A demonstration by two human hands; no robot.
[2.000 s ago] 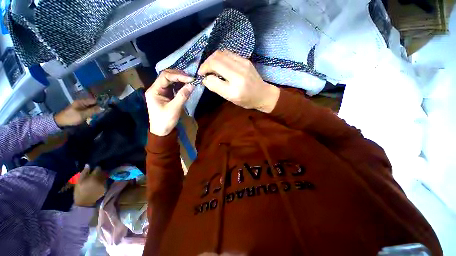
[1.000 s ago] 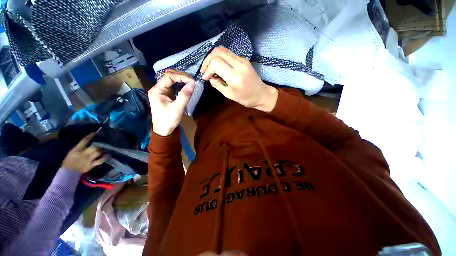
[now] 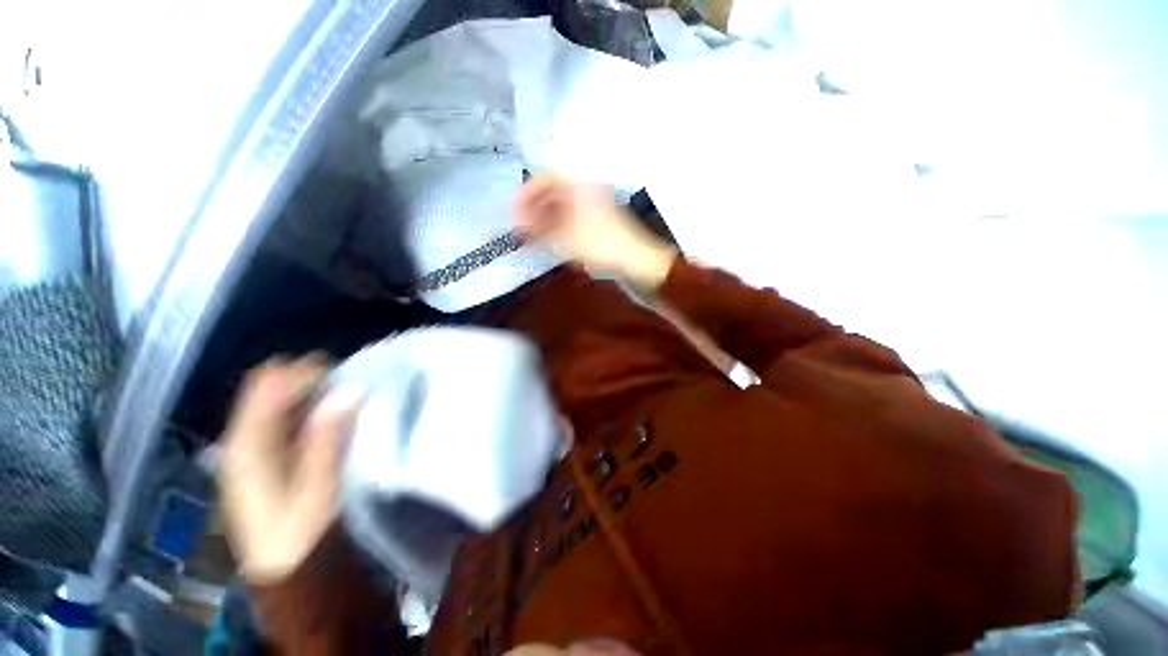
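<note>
My left hand (image 3: 275,468), blurred, is at the left with its fingertips at the edge of a pale grey-white fabric piece (image 3: 448,417). The piece is curled, with a darker hollow at its lower end, in front of my lap. My right hand (image 3: 589,228), also blurred, is above it at the edge of a larger pale fabric section (image 3: 461,205) with a black-and-white speckled seam. Its fingertips overlap this cloth; blur hides whether they grip it.
The machine table's curved, ruler-marked front edge (image 3: 211,263) runs down the left. Dark flecked fabric (image 3: 51,397) lies on the table at far left. Overexposed white cloth or bags (image 3: 820,192) fill the right. A green-rimmed object (image 3: 1089,506) is at lower right.
The view has swung, and the other person is out of sight. My hands have moved apart from the pinched seam; my left hand is lower left with the pale piece, my right by the larger cloth.
</note>
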